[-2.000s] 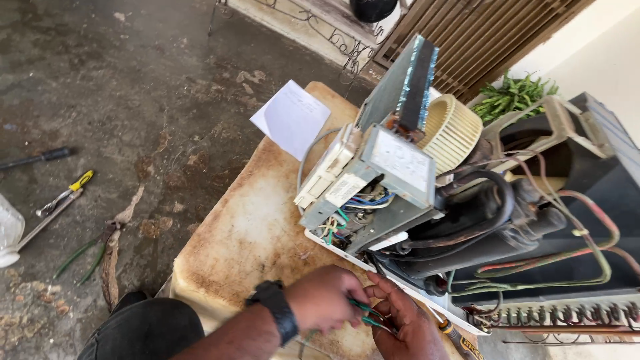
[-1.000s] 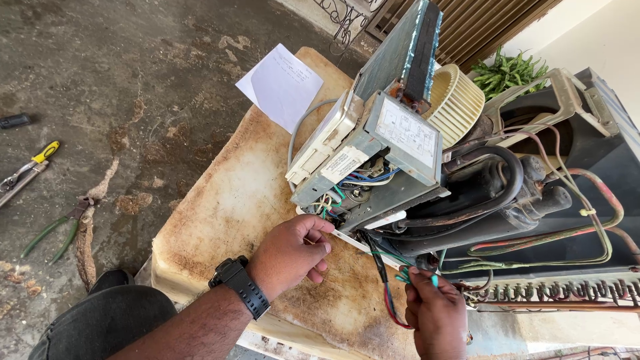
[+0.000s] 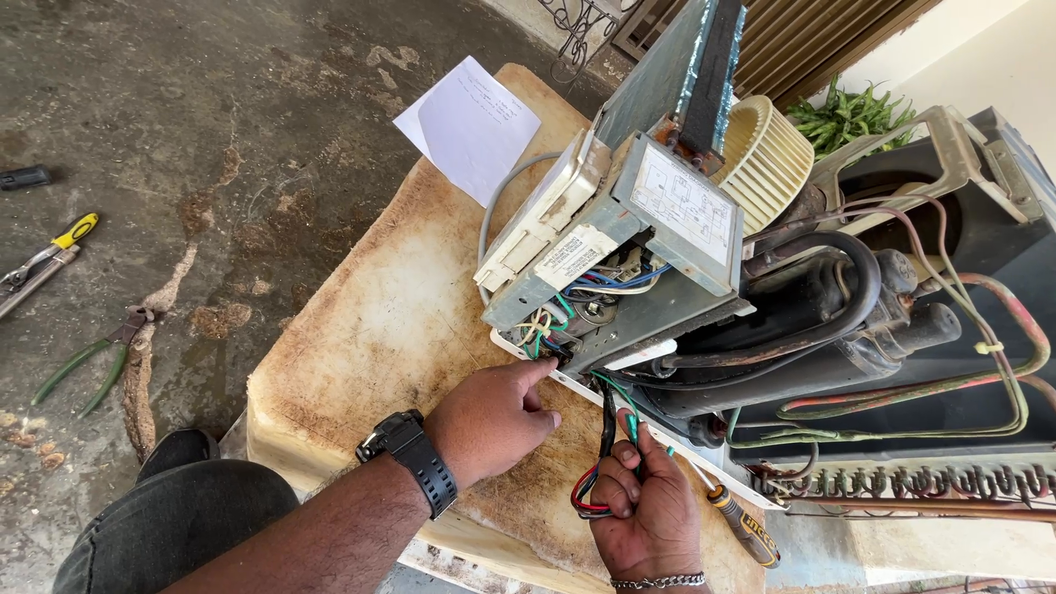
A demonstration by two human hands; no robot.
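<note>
An opened window air conditioner's metal control box stands on a stained foam slab. My left hand, with a black watch on its wrist, points its index finger at the wires by the lower corner of the box; it holds nothing that I can see. Low in the middle, my right hand grips a bundle of wires, red, blue and black, and a green wire between thumb and fingers. White and green wires stick out of the box opening. An Ingco screwdriver lies right of my right hand.
Copper pipes, the compressor's black parts and a cream blower wheel are at the right. A paper with writing lies at the slab's back edge. Green-handled pliers and a yellow-handled tool lie on the floor at left.
My hands were together over the wires two seconds ago and are now apart. Since one second ago my left index finger has reached out to the wires at the box's corner.
</note>
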